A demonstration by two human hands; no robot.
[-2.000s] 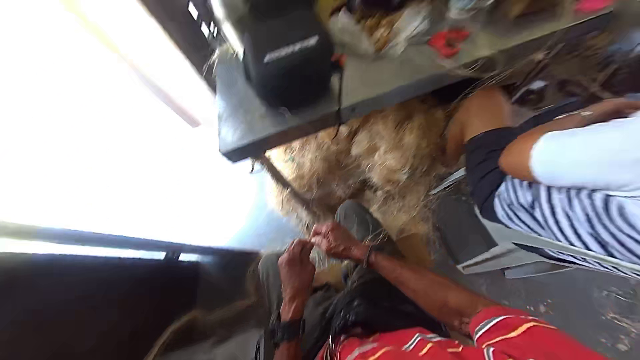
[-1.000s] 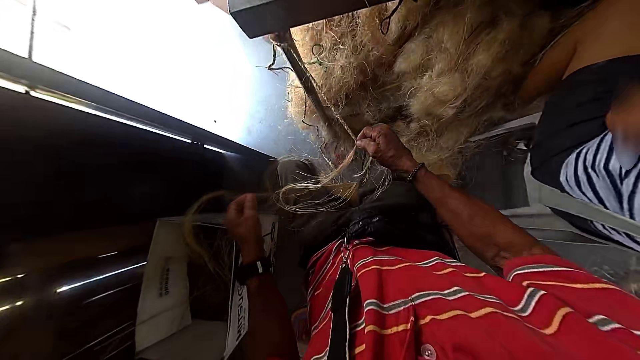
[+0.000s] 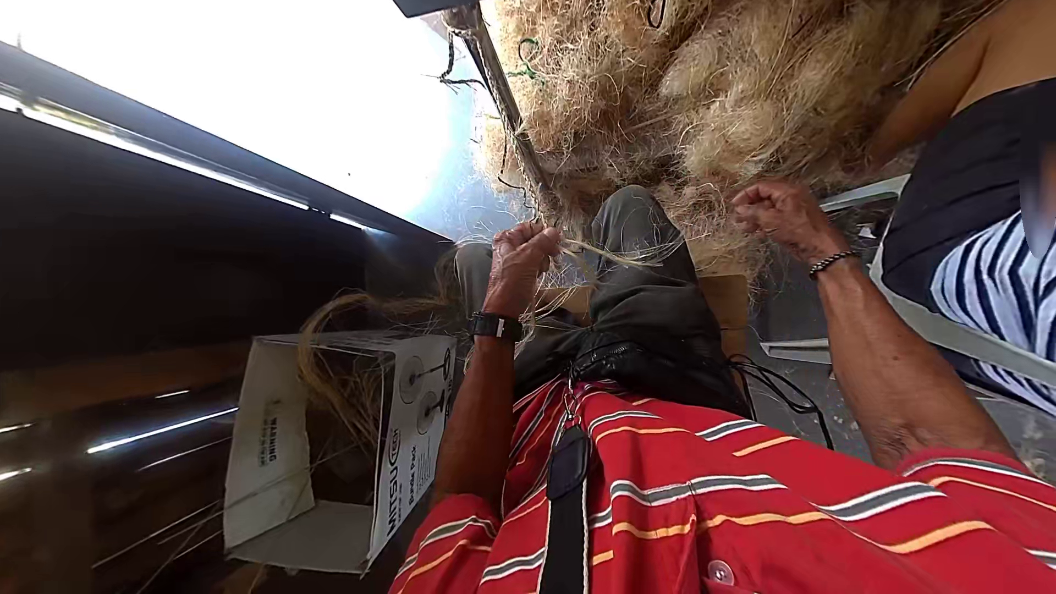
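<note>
My left hand (image 3: 521, 260) is closed around thin pale plant fibres (image 3: 619, 252) above my lap, and loose strands trail from it to the right over my knee. Held out to the right with curled fingers is my right hand (image 3: 780, 216); whether a strand lies in it cannot be made out. A thin pole with twine along it (image 3: 511, 115) slants down from the table corner to just beyond my left hand. Behind both hands lies a large heap of tangled tan fibre (image 3: 742, 91).
An open cardboard box (image 3: 264, 445), with a long bundle of fibre (image 3: 342, 396) hanging into it, stands at my left beside a dark wall (image 3: 165, 239). At the right a person in striped clothing (image 3: 990, 280) sits on a pale chair (image 3: 949, 330). A table corner (image 3: 429, 5) shows at the top.
My left hand has moved from beside the box to the end of the pole. My right hand has moved away from the pole to the right.
</note>
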